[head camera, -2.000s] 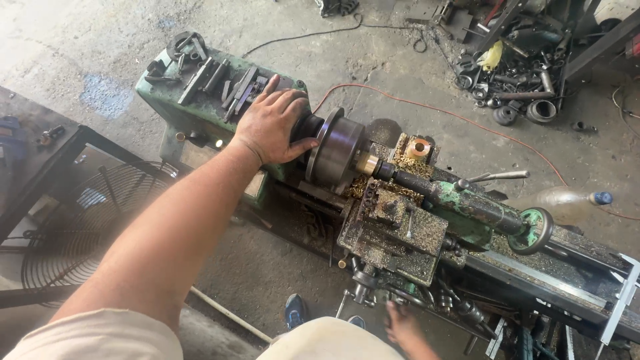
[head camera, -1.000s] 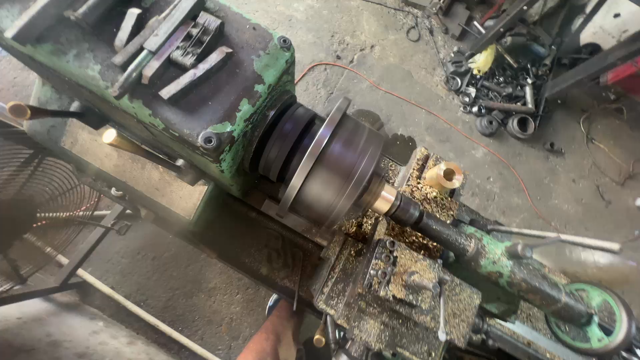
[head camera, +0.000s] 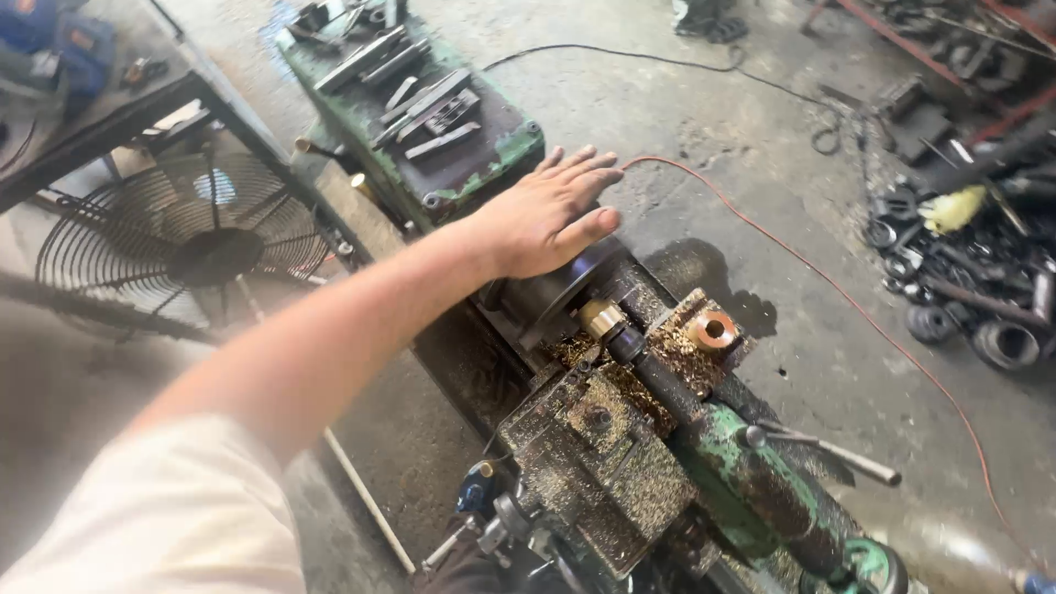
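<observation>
My left hand (head camera: 561, 213) is spread palm down over the chuck (head camera: 569, 285) of a metal lathe, fingers apart; whether it touches the chuck cannot be told. Just past the chuck, a brass workpiece (head camera: 601, 318) meets the tailstock's dark quill (head camera: 660, 375). A flanged brass bushing (head camera: 713, 330) stands on a chip-strewn block beside it. Brass chips cover the carriage and tool post area (head camera: 606, 470). The green headstock (head camera: 495, 165) carries loose tool bits (head camera: 433, 107) on its top. My right hand is out of view.
A caged fan (head camera: 216, 256) stands at the left under a metal bench (head camera: 99, 124). A red cable (head camera: 813, 264) crosses the concrete floor behind the lathe. Metal parts (head camera: 973, 280) are heaped at the right. A lever (head camera: 858, 460) juts from the tailstock (head camera: 759, 478).
The view has shifted. My left hand, out of sight over the chuck a second ago, is there now. The hand low in the frame one second ago no longer shows.
</observation>
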